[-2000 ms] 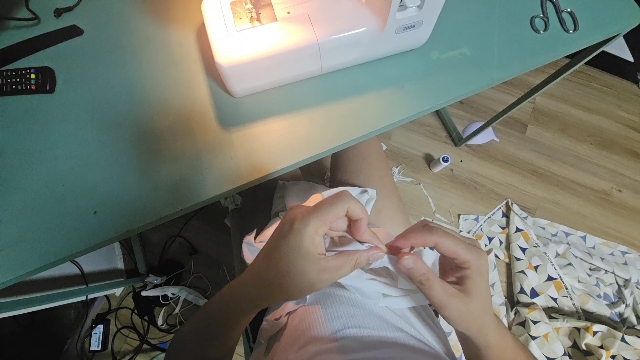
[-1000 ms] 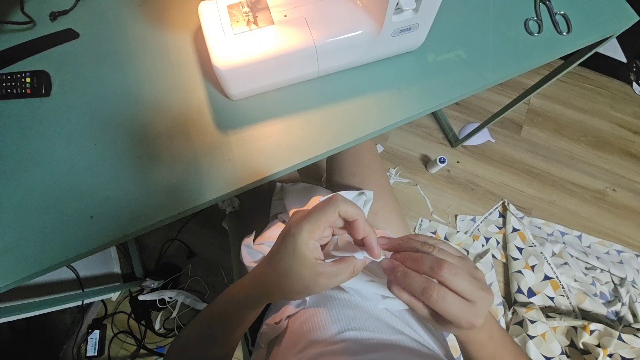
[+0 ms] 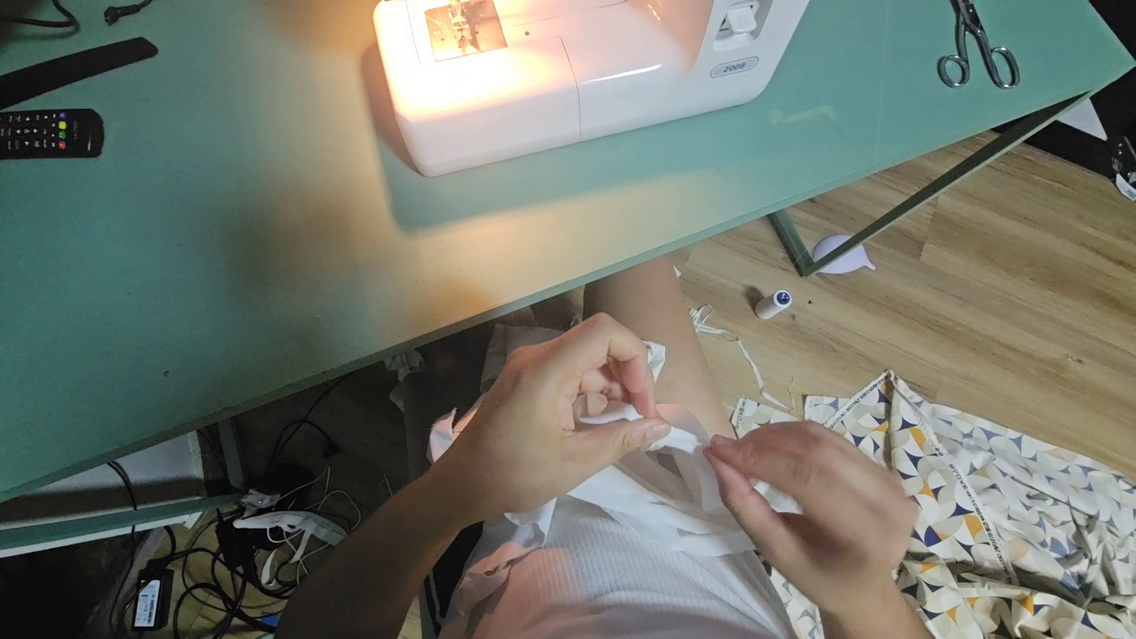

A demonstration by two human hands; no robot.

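Note:
White fabric (image 3: 621, 484) lies bunched over my lap, below the near edge of the table. My left hand (image 3: 568, 408) pinches a fold of it between thumb and index finger. Just to the right, my right hand (image 3: 816, 497) holds the edge of the same fabric at its fingertips, a short gap from the left fingertips. Above both hands, a white sewing machine (image 3: 497, 111) stands on the green table with its lamp lit over the needle area.
The green table (image 3: 177, 266) bears metal scissors (image 3: 976, 44), a remote control (image 3: 53, 133) and a black strip (image 3: 80, 71). On the wooden floor are a thread spool (image 3: 773, 304), white scraps (image 3: 745, 355) and patterned fabric (image 3: 976, 479). Tangled cables (image 3: 213, 586) lie at lower left.
My right hand's fingertips were against the left ones a second ago; now they are a little apart, with a stretch of white fabric between them. My left hand keeps its pinch.

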